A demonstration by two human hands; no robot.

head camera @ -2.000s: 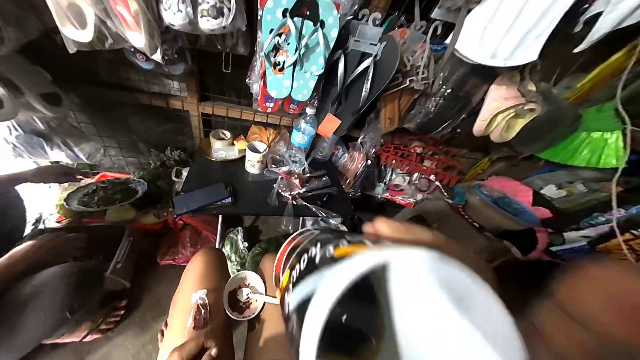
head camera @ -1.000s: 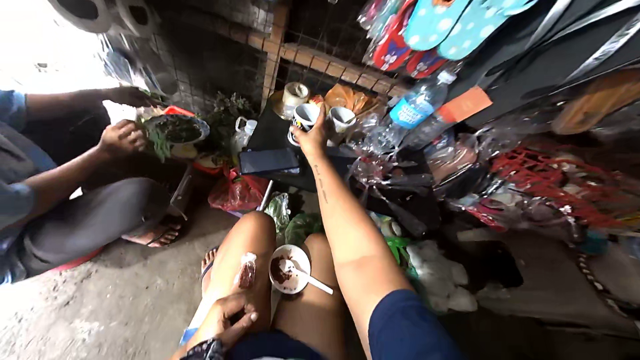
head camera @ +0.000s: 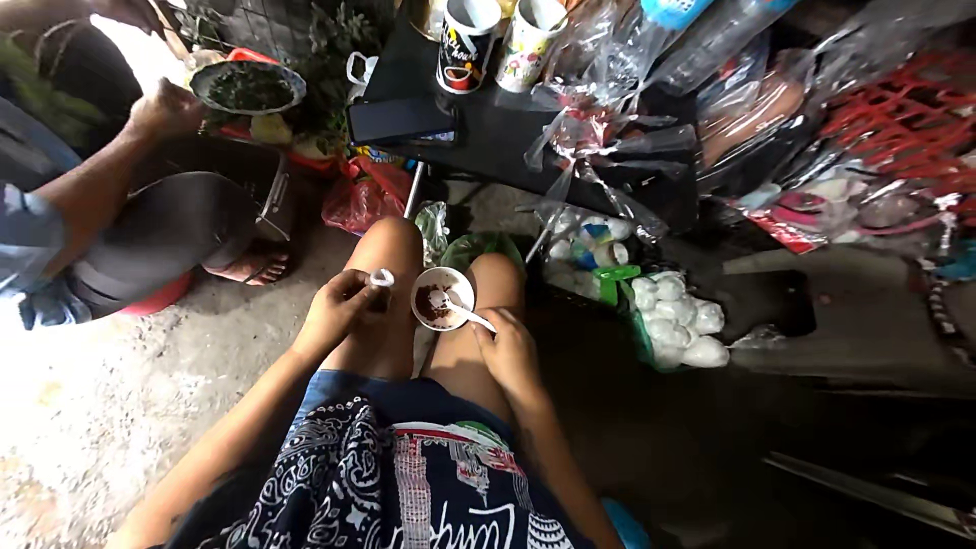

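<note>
Between my thighs rests a white bowl (head camera: 455, 276) with brown crumbly food in it. My right hand (head camera: 505, 341) pinches the handle of a white plastic spoon (head camera: 473, 316), whose tip lies in the food. Left of the bowl, above my thigh, my left hand (head camera: 345, 303) has its fingers closed on a small plastic bag (head camera: 381, 278) with a whitish, gathered top; the bag's lower part is dark and partly hidden by the fingers. Ahead, a black printed cup (head camera: 463, 49) and a white floral cup (head camera: 526, 47) stand on a black table (head camera: 496, 164).
A phone (head camera: 400, 120) and clear plastic packaging (head camera: 587, 145) lie on the table. Another person's hand (head camera: 164, 110) is beside a plate of greens (head camera: 248, 88) at the left. A red bag (head camera: 370, 194) and a bag of white items (head camera: 675, 320) are near the table.
My right hand has released the black printed cup on the table and come back to the spoon in the bowl. My left hand has picked up the small plastic bag from my thigh.
</note>
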